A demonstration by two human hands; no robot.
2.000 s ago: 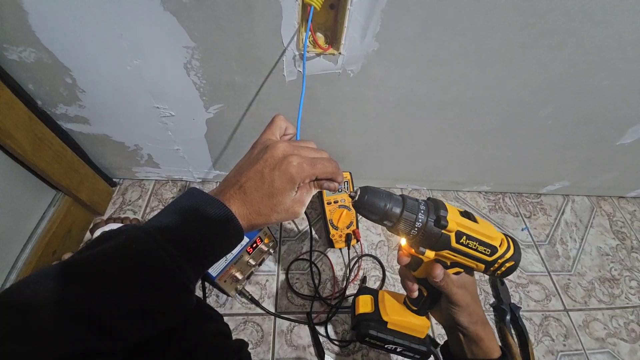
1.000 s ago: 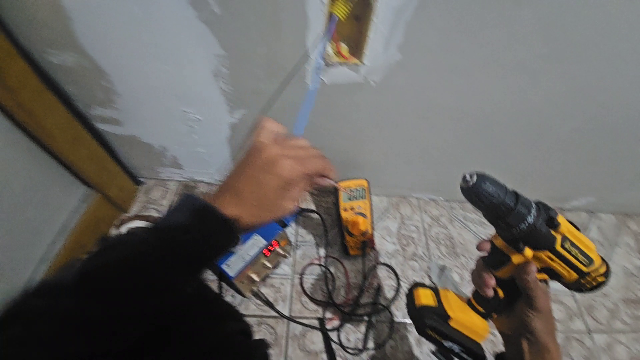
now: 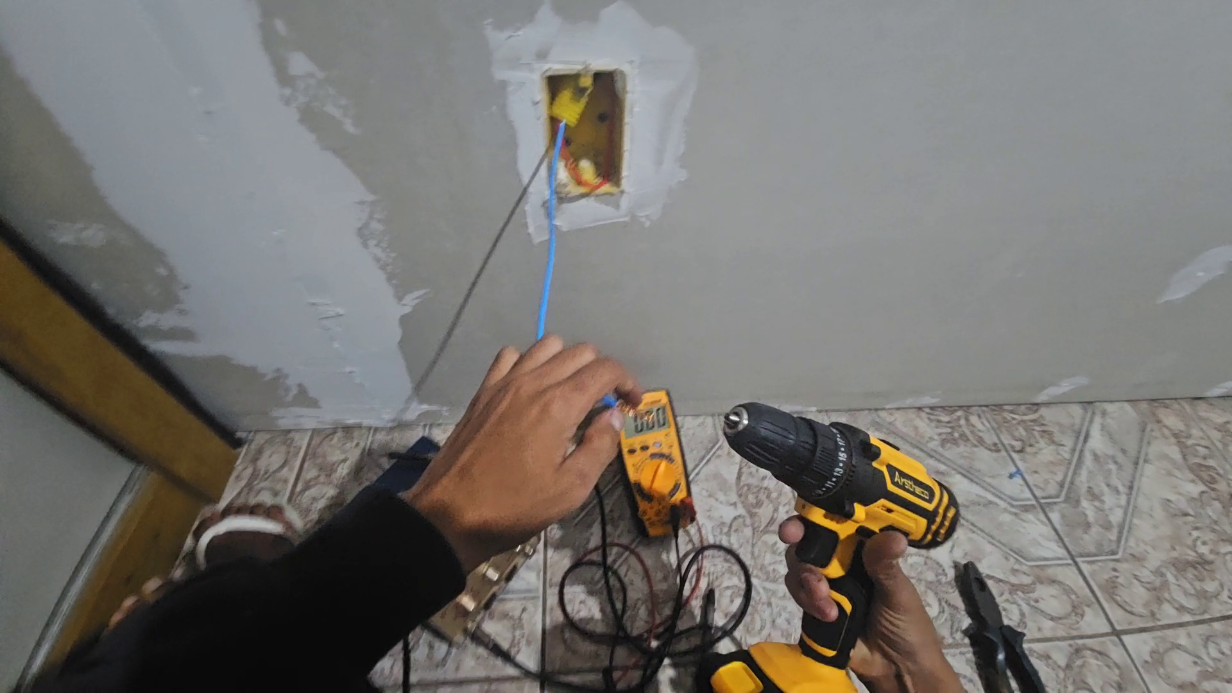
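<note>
My left hand [image 3: 534,438] holds a blue electrical wire [image 3: 550,241] near its stripped copper end, which shows between thumb and forefinger. That wire comes down from yellow corrugated conduit [image 3: 572,100] in a recessed yellow wall box [image 3: 603,125]. Orange-red wires [image 3: 580,173] lie in the bottom of the box. My right hand [image 3: 881,606] grips the handle of a yellow and black cordless drill [image 3: 857,472], its chuck pointing up and left, apart from the wire. A yellow digital multimeter [image 3: 655,467] lies on the floor just beyond my left fingertips.
Black and red test leads [image 3: 664,616] are coiled on the patterned tile floor [image 3: 1169,500]. Dark-handled pliers [image 3: 991,626] lie at the right. A device with metal terminals [image 3: 481,592] is partly hidden under my left arm. A yellow-brown wooden frame [image 3: 96,375] and a sandalled foot [image 3: 245,529] are at the left.
The drill has moved away from my left hand to the right, and its lamp, lit two seconds ago, no longer shows. My left hand still holds the blue wire.
</note>
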